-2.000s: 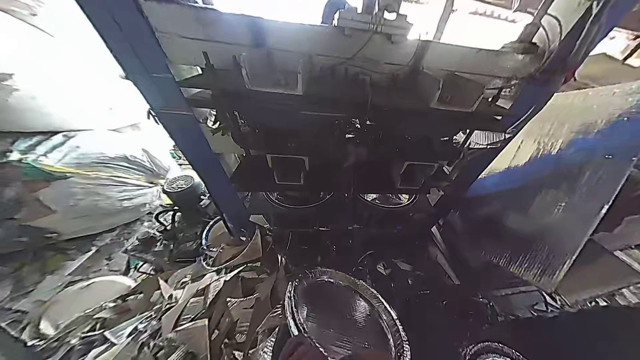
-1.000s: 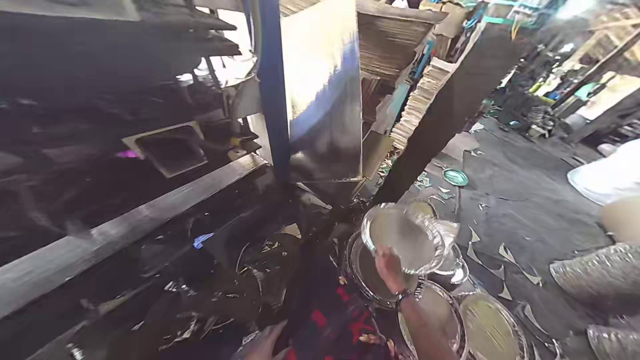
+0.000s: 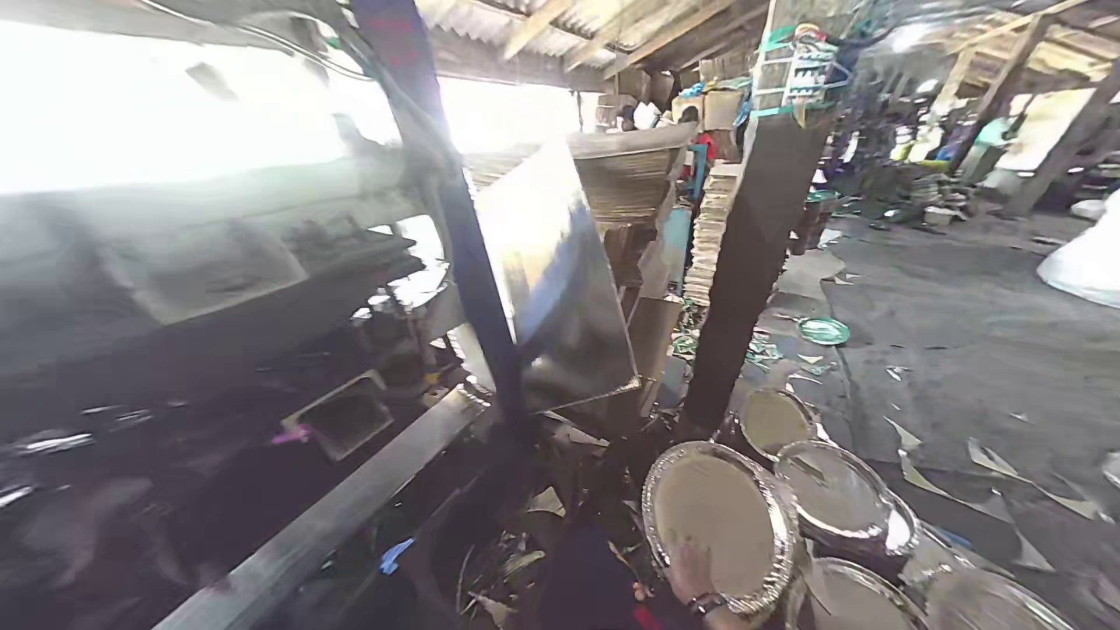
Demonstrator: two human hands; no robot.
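My right hand (image 3: 691, 573), with a band on its wrist, is at the near left edge of a round tray (image 3: 724, 521) with a shiny crimped metal rim. Its fingers lie over the tray's pale brown face; the grip underneath is hidden. Beside this tray are more round rimmed trays: one behind it (image 3: 777, 422), one to the right (image 3: 833, 490) and one at the bottom (image 3: 853, 599), some apparently stacked. My left hand is not in view.
A blue post (image 3: 472, 254) stands by a leaning shiny metal sheet (image 3: 573, 306). Dark machinery with a long metal bar (image 3: 341, 516) fills the left. A dark pillar (image 3: 752, 262) rises beyond the trays. Scraps and a green round plate (image 3: 823, 331) lie on the floor.
The view has swung right from the machine to the trays, then tilted up. My left hand, low in the frame one second ago, is out of view. My right hand remains at a tray.
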